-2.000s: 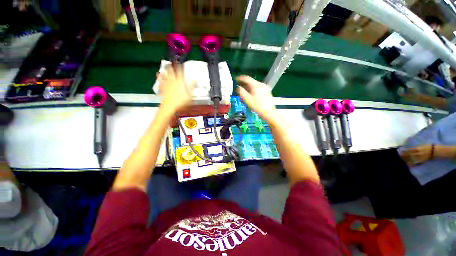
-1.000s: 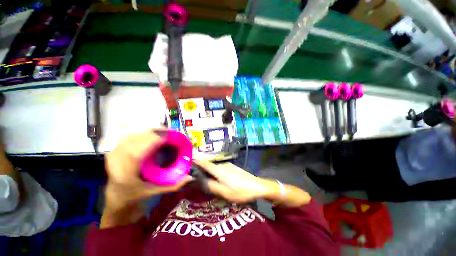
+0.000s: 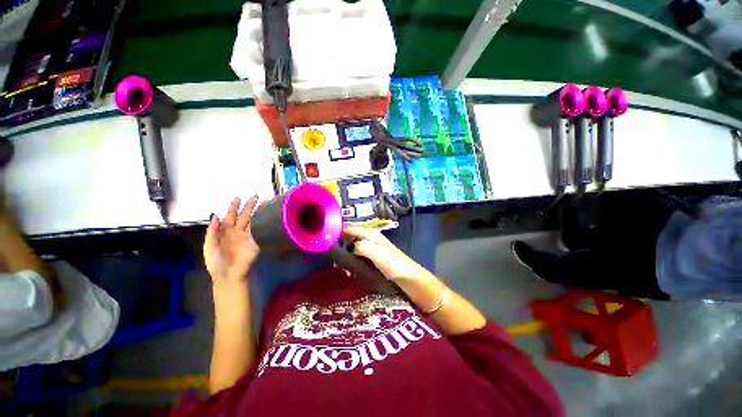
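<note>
My right hand (image 3: pixel 370 244) is closed around the handle of a dark grey hair dryer (image 3: pixel 312 217). Its magenta ring faces up toward me in front of the meters. My left hand (image 3: pixel 232 242) is open beside the dryer head, fingers apart, a little left of it. Two white power meters (image 3: pixel 329 167) with yellow patches, small displays and red switches stand on the bench. The dryer covers part of the nearer one. Dark cords (image 3: pixel 399 147) lie over their right side.
Another hair dryer lies on white foam (image 3: pixel 333 49) above a red-brown box (image 3: pixel 350 111). One dryer (image 3: pixel 151 155) lies left, three (image 3: pixel 584 138) lie right. A blue-green sheet (image 3: pixel 439 138) is right of the meters. Seated people are at both sides; a red stool (image 3: pixel 602 330) is lower right.
One dryer came off the foam into my hands. Since one second ago, my left hand has let go of its head and moved left. The dryer has moved up and right.
</note>
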